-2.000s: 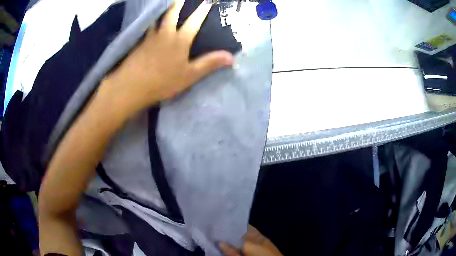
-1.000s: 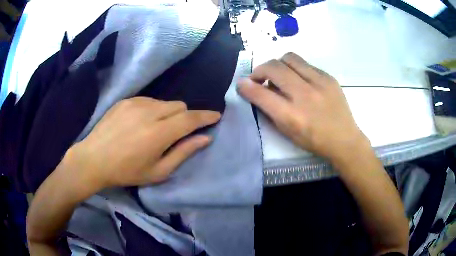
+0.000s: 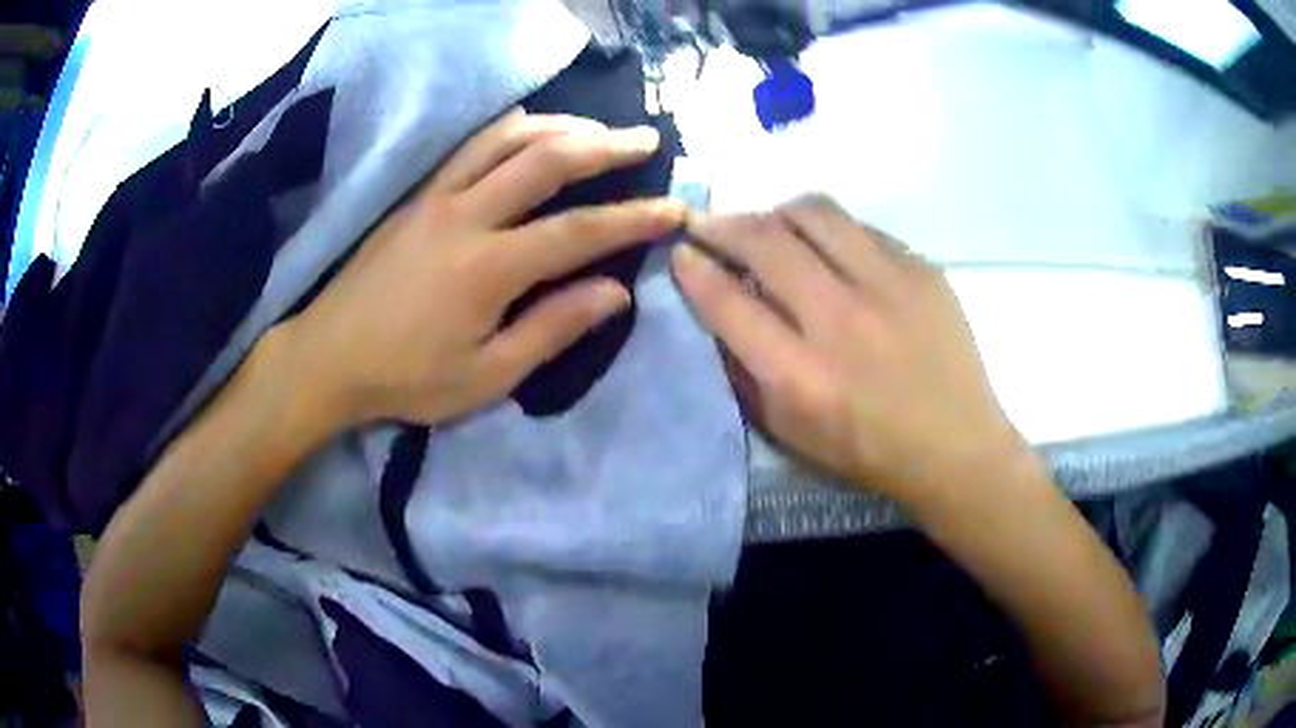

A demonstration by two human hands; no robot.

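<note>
A grey garment panel [image 3: 569, 491] lies on the machine table and hangs over its front edge. A dark piece [image 3: 576, 373] lies on the grey cloth under my left hand. My left hand [image 3: 498, 256] rests spread on the dark piece, its index fingertip near the cloth edge. My right hand [image 3: 839, 341] has its thumb and index finger closed on the panel's right edge, touching my left fingertip. The presser foot area [image 3: 657, 71] is just above, blurred.
The blue round machine part [image 3: 783, 95] is right of the needle area. A measuring tape [image 3: 824, 515] runs along the table's front edge. Dark cloth [image 3: 128, 327] is heaped at left. Bundled cloth [image 3: 1187, 569] hangs at lower right. A dark phone [image 3: 1254, 292] lies at far right.
My right hand came from the lower cloth up to the edge by the needle. My left hand moved down, then up and right onto the dark piece. The panel's lower part folded, then hung lower.
</note>
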